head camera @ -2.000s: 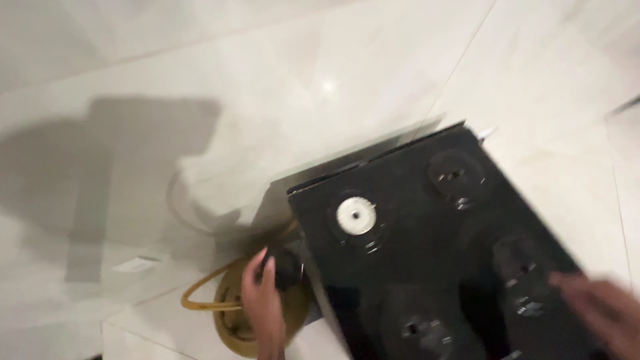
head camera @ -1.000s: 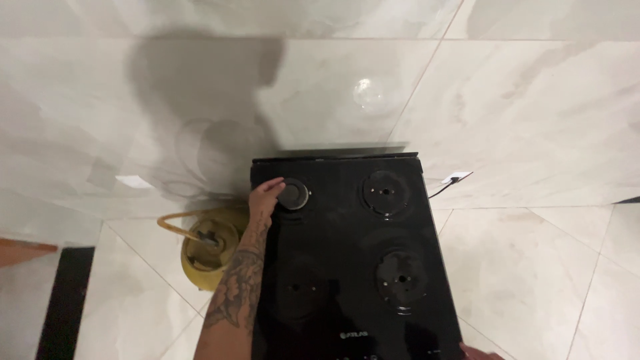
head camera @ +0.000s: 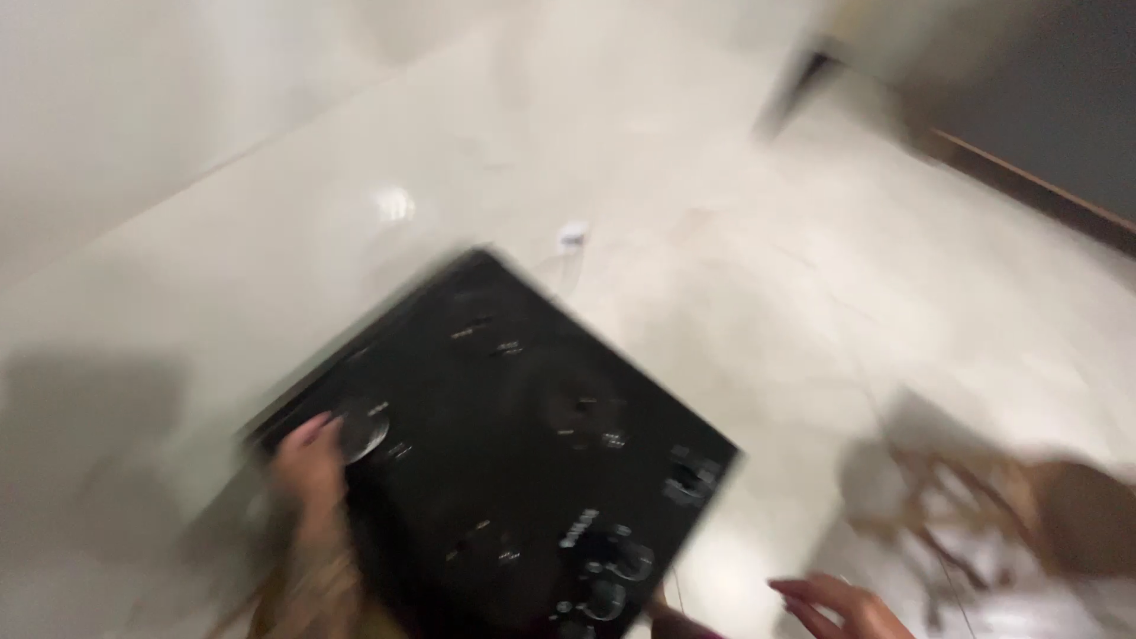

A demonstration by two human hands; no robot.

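Note:
A black gas stove (head camera: 497,426) fills the middle of the blurred head view, its top turned at an angle. At its left corner sits a round burner with a dark cap (head camera: 362,431), and the fingers of my left hand (head camera: 311,457) touch its left edge. The other burner places, such as the one at the lower middle, show no cap. My right hand (head camera: 843,603) is off the stove at the bottom right, fingers apart, with nothing seen in it. Control knobs (head camera: 603,599) are near the stove's lower right edge.
A wall outlet (head camera: 572,237) is just beyond the stove's far edge. At the right stands a blurred wooden stool or chair (head camera: 967,506) with its shadow. A dark panel with a brown edge (head camera: 1029,173) is at the upper right. Something yellowish is partly hidden under my left forearm.
The view has swung to the right. The left-corner burner was pale and uncapped two seconds ago; a dark cap now covers it. My left hand has stayed at it since one second ago.

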